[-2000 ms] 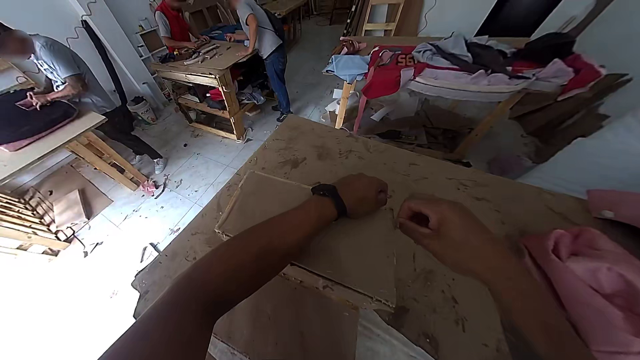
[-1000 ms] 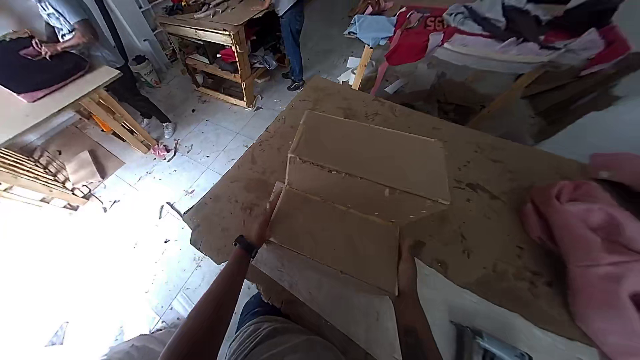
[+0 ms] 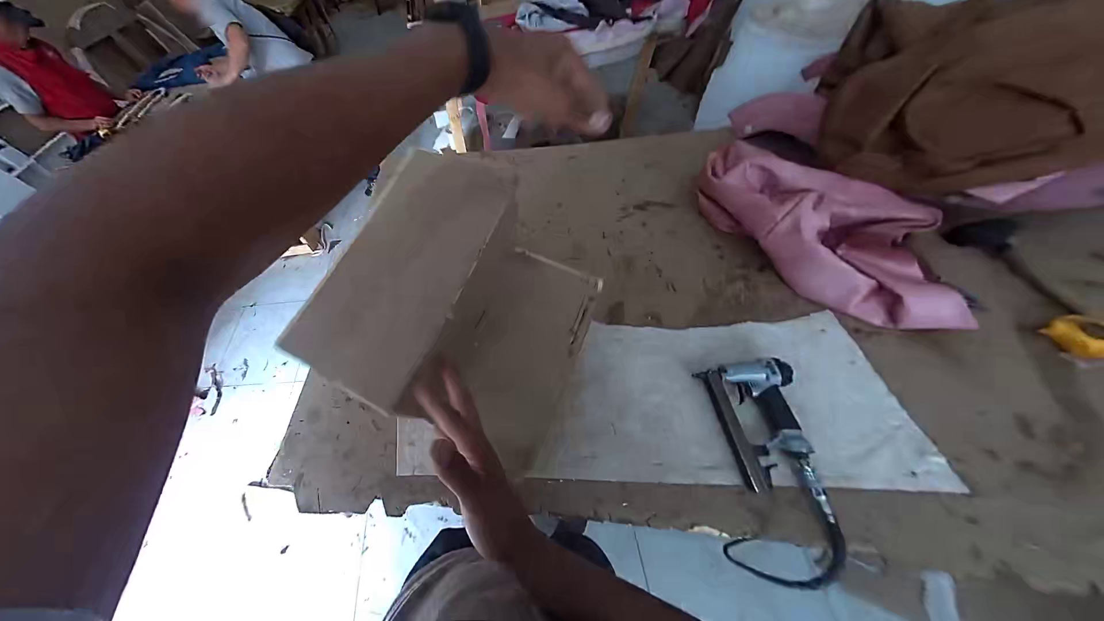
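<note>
My left hand (image 3: pixel 548 86), with a black watch on its wrist, is raised above the far side of the table, blurred and holding nothing visible. My right hand (image 3: pixel 461 440) has its fingers spread at the near lower corner of a brown box-like panel (image 3: pixel 414 267), which stands tilted. Under and beside it lies a second brown panel (image 3: pixel 526 345) with a thin raised edge. A pneumatic stapler (image 3: pixel 763 414) with a black hose rests on a white sheet (image 3: pixel 655 414), right of the panels.
Pink fabric (image 3: pixel 828 224) and a brown cloth heap (image 3: pixel 975 95) lie at the table's right. A yellow object (image 3: pixel 1074 336) sits at the right edge. The worktable (image 3: pixel 638 224) has a ragged near edge (image 3: pixel 345 483). Two people (image 3: pixel 60 86) are at the far left.
Both hands held the nearer panel by its sides; now my left hand is off it and raised. One panel now stands tilted over the other. The view has swung right.
</note>
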